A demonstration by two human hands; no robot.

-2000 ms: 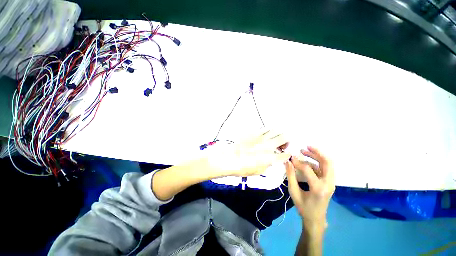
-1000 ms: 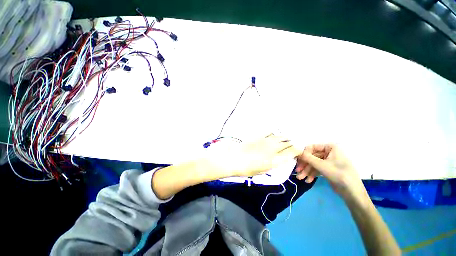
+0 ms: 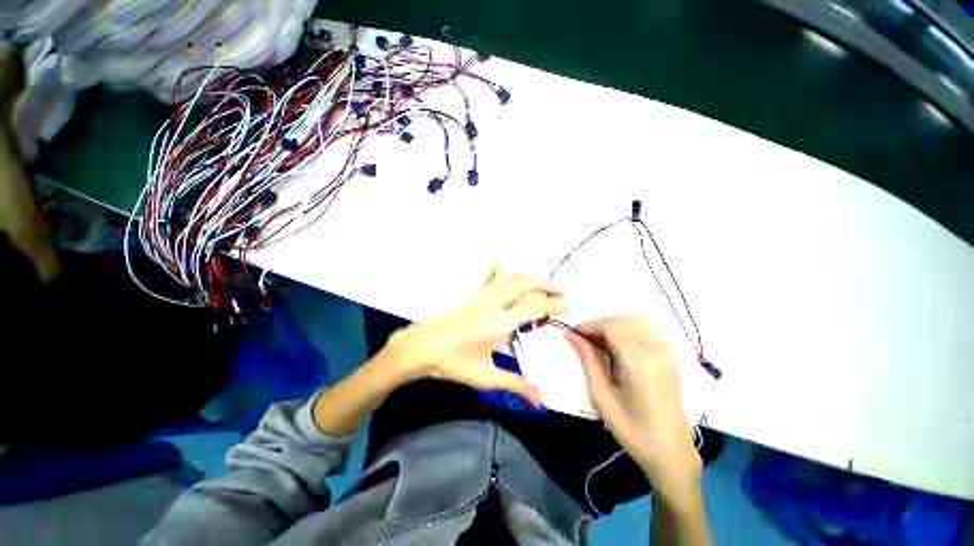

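The wire harness lies on the white board. One black plug (image 3: 637, 210) is at its top and another (image 3: 710, 368) at its right end, with thin leads between. Another lead runs down-left behind my left fingers. My left hand (image 3: 465, 336) is at the left side of the white rounded panel (image 3: 555, 368), thumb and fingers spread. Its fingertips touch a small dark connector (image 3: 531, 324); whether they grip it is unclear. My right hand (image 3: 635, 384) is over the panel and pinches thin dark-red leads (image 3: 561, 325) running to that connector. Its fingertips are partly hidden.
A tangled harness bundle (image 3: 267, 160) covers the board's left end, black plugs fanned rightward. Stacked white panels (image 3: 192, 43) stand beyond it. A white lead (image 3: 600, 482) hangs off the near edge. Another person's arm (image 3: 27, 219) is at far left. Conveyor rails (image 3: 854, 53) are at upper right.
The view has shifted left and tilted. My left hand has opened out at the panel's left side. My right hand has moved from the panel's right edge onto it. The right-hand plug and its leads now show.
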